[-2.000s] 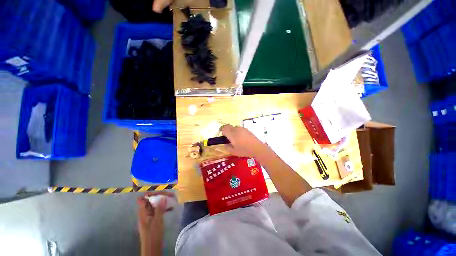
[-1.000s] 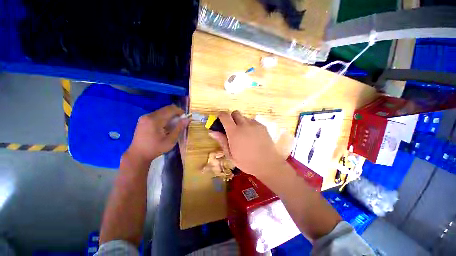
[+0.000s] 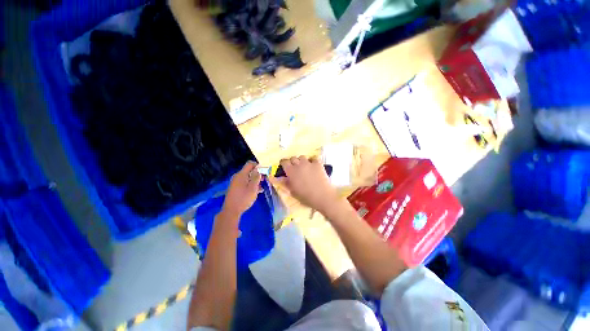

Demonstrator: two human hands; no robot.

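My right hand [image 3: 305, 181] is closed around a yellow-and-black hand tool [image 3: 327, 170] at the bench's left edge. My left hand [image 3: 244, 187] is beside it, its fingers pinching a small whitish piece [image 3: 262, 170] that meets the tool's yellow end. The piece is too small and blurred to name. The wooden bench [image 3: 323, 242] lies under my right forearm. A red carton [image 3: 414, 207] with white print stands on the bench to the right of my right forearm.
A blue crate [image 3: 107, 213] of dark tangled parts is at the left. Dark parts [image 3: 259, 29] lie on the board beyond. A clipboard [image 3: 411, 119] and an open red-and-white box [image 3: 472, 74] are at the right. A blue stool [image 3: 252, 226] is below my hands.
The view has turned and shifted. Both hands remain together at the bench edge with the tool and small piece. The red carton now shows upright to the right of my right forearm.
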